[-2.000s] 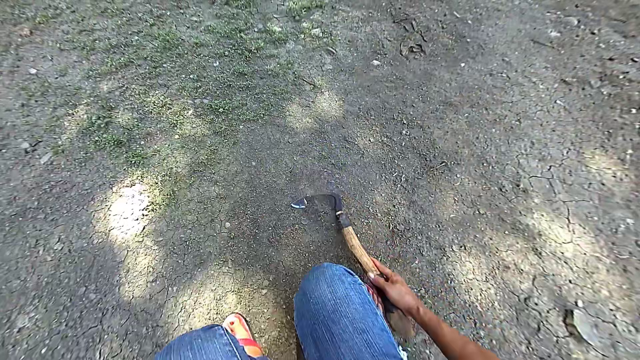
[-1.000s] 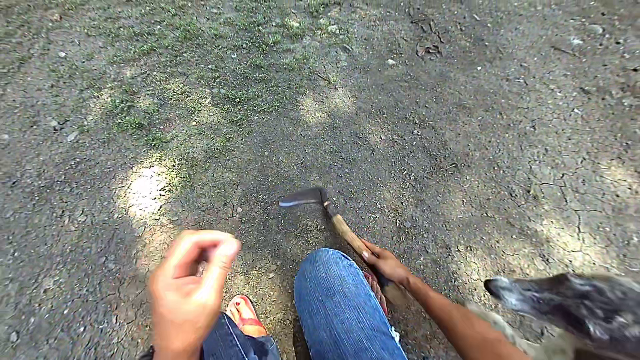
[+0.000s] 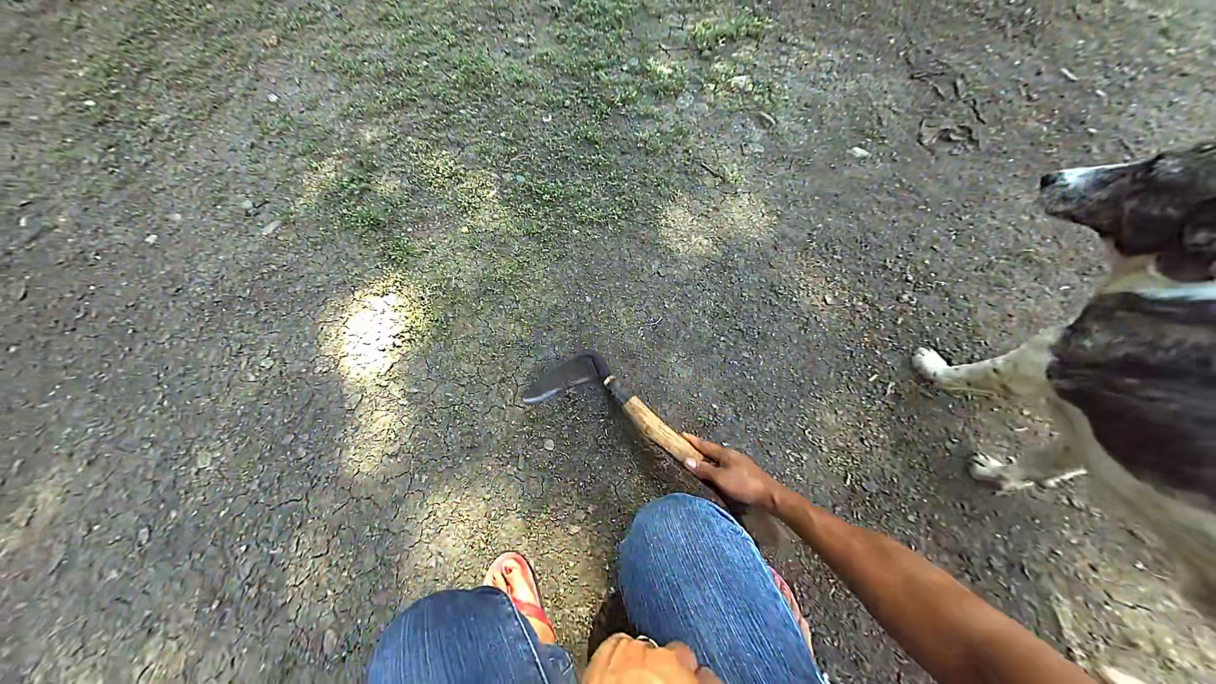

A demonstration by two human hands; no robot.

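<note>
My right hand [image 3: 736, 473] is closed around the wooden handle [image 3: 660, 429] of a short hand hoe, beside my right knee. Its dark metal blade [image 3: 560, 378] points left, just above or against the cracked soil; contact is hard to tell. My left hand [image 3: 646, 660] shows only in part at the bottom edge, between my knees in blue jeans [image 3: 712, 579]. Its fingers are mostly cut off by the frame, so whether it holds anything is hidden.
A dark and white dog [image 3: 1140, 380] stands close by my right arm, its front paws on the soil. My foot in a red sandal [image 3: 522, 594] rests below the hoe. Short sparse grass [image 3: 570, 114] grows farther ahead, with small stones scattered about.
The dog has come forward on the right, with its body and front legs now in view. My left hand has dropped from the lower left to between my knees. My right hand keeps hold of the hoe.
</note>
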